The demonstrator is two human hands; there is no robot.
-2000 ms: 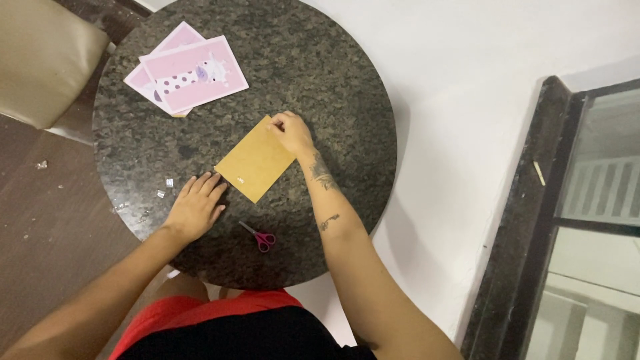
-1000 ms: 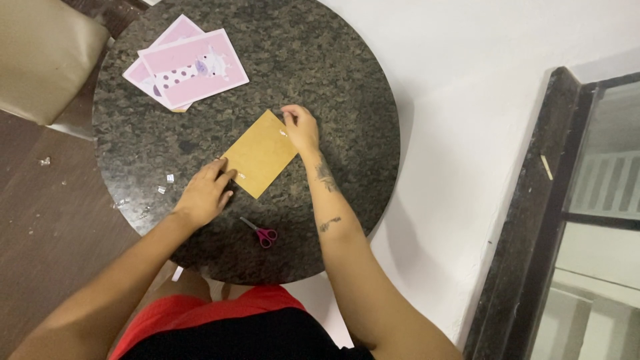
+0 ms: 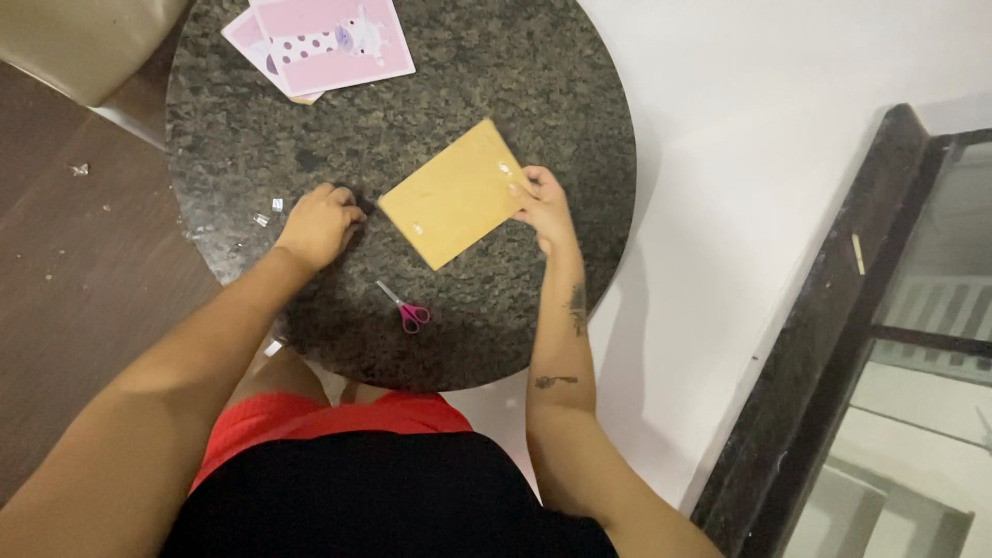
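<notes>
My right hand [image 3: 545, 208] grips the right edge of a tan rectangular board [image 3: 457, 194], thumb on top and fingers around the edge. Two small shiny pieces, which look like clear tape, sit near opposite ends of its face. Left of the board, my left hand [image 3: 324, 223] rests on the dark stone tabletop with its fingers curled; whether something small is under them I cannot tell. Scissors with pink handles [image 3: 413, 316] lie below the board, between my forearms. Small clear pieces [image 3: 277, 204] lie on the table just left of my left hand.
Two pink cards with a spotted giraffe picture [image 3: 333, 46] overlap at the upper left of the round table [image 3: 496, 341]. A beige chair seat [image 3: 85, 46] stands beyond the left edge. A dark-framed window with a stone sill [image 3: 806, 325] is at the right.
My left hand has let go of the board's left corner and moved left onto the tabletop. My right hand has shifted down along the board's right edge and now grips it.
</notes>
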